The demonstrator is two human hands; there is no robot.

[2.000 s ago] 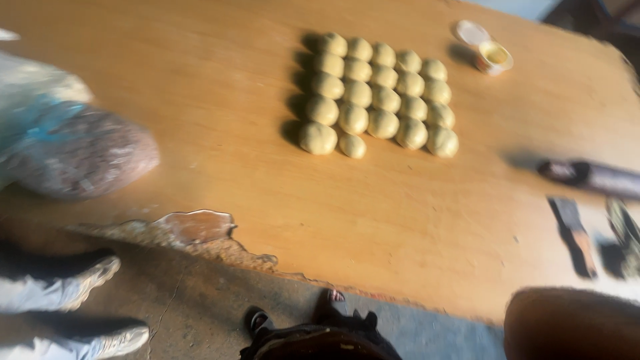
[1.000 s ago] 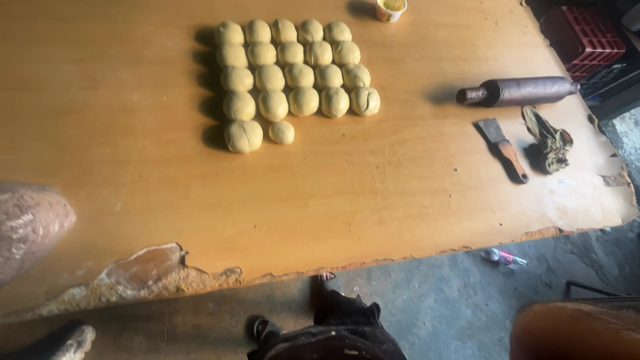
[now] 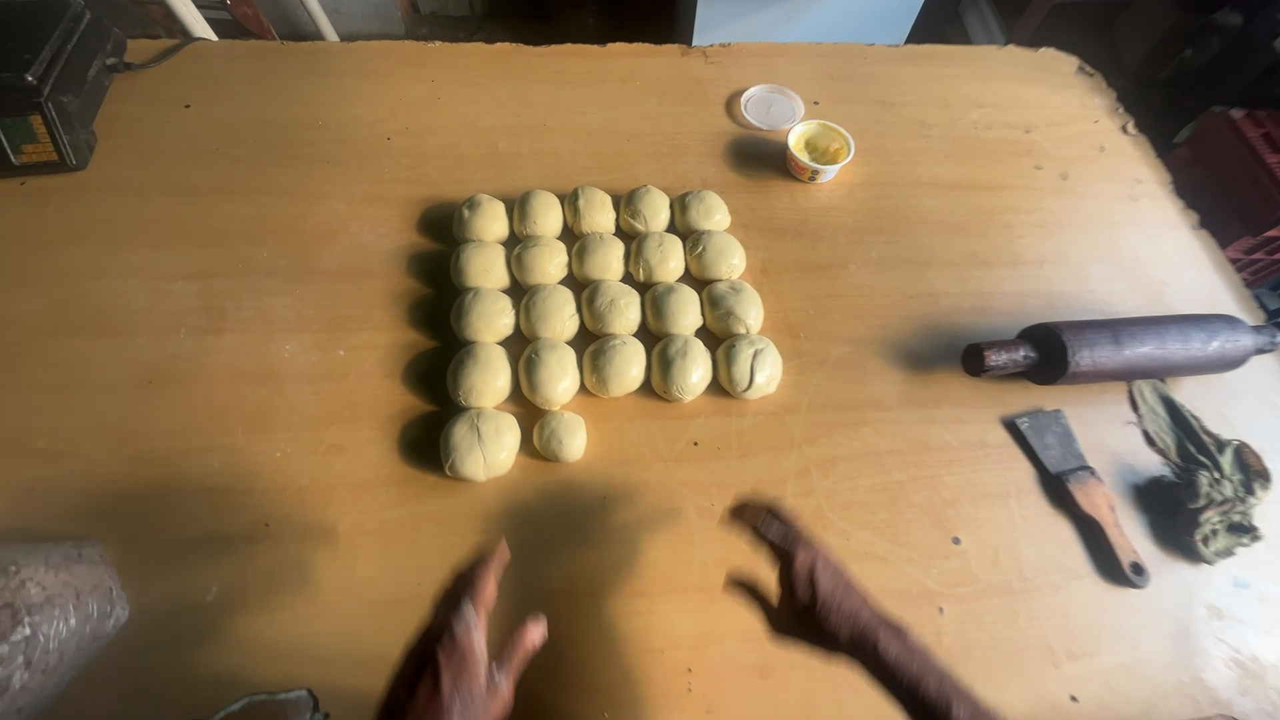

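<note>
Several balls of pale dough [image 3: 611,307] sit in close rows on the wooden table [image 3: 860,440]. A larger dough ball [image 3: 480,445] and a smaller one [image 3: 560,436] form the short row nearest me. My left hand [image 3: 465,645], fingers apart and empty, hovers just below these two. To its right, my right hand [image 3: 805,580] is slightly blurred, also with spread fingers and nothing held. Neither hand touches the dough. Beyond the rows stands an open tub of yellow spread [image 3: 820,150] beside its lid [image 3: 772,106].
A dark wooden rolling pin [image 3: 1150,348] lies at the right, above a scraper with a wooden handle [image 3: 1080,490] and a crumpled cloth [image 3: 1205,480]. A plastic-wrapped bundle [image 3: 60,620] is at lower left, a black scale [image 3: 50,85] at upper left. Beyond the right edge is a red crate [image 3: 1230,190].
Both my hands have come into view over the near part of the table. The dough balls keep their arrangement. The view has shifted and now shows the table's far edge.
</note>
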